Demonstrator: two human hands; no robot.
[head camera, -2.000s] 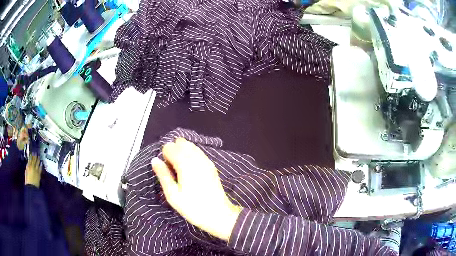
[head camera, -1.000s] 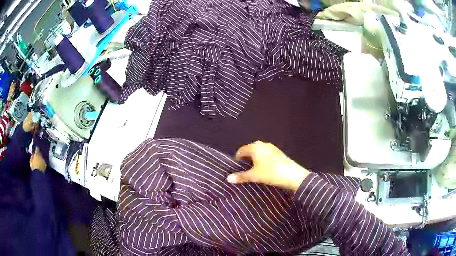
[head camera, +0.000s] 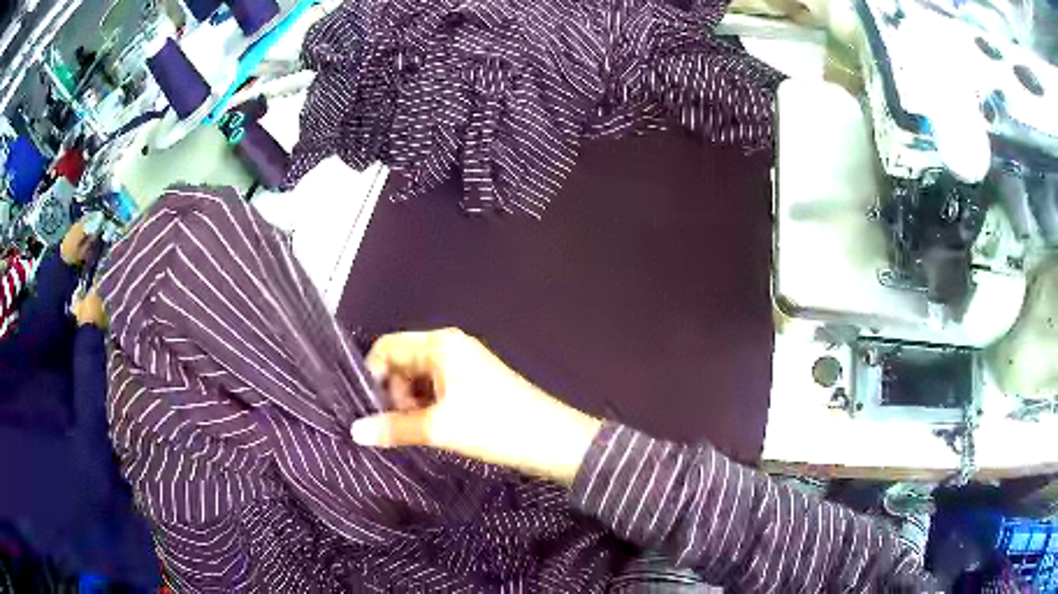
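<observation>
A dark purple striped knit garment (head camera: 209, 360) lies bunched at the lower left, one part raised to a rounded fold at its upper left. My right hand (head camera: 482, 400) comes in from the lower right and pinches the garment's edge between thumb and fingers near the middle of the view. The edge runs taut from there up to the left. My left hand does not show; whether it is beneath the cloth cannot be told. The white overlock machine (head camera: 818, 209) stands at the right, its dark needle area (head camera: 940, 238) away from my hand.
A crumpled striped garment pile (head camera: 511, 87) lies at the back of the dark cloth-covered surface (head camera: 580, 279). At the left are a neighbouring machine with dark thread cones (head camera: 174, 75) and another person's hand (head camera: 89, 308). A blue basket (head camera: 1030, 545) shows at the lower right.
My right hand has moved left from lying over the cloth and now grips its edge. The garment has shifted left and risen at its upper left, covering part of the neighbouring table.
</observation>
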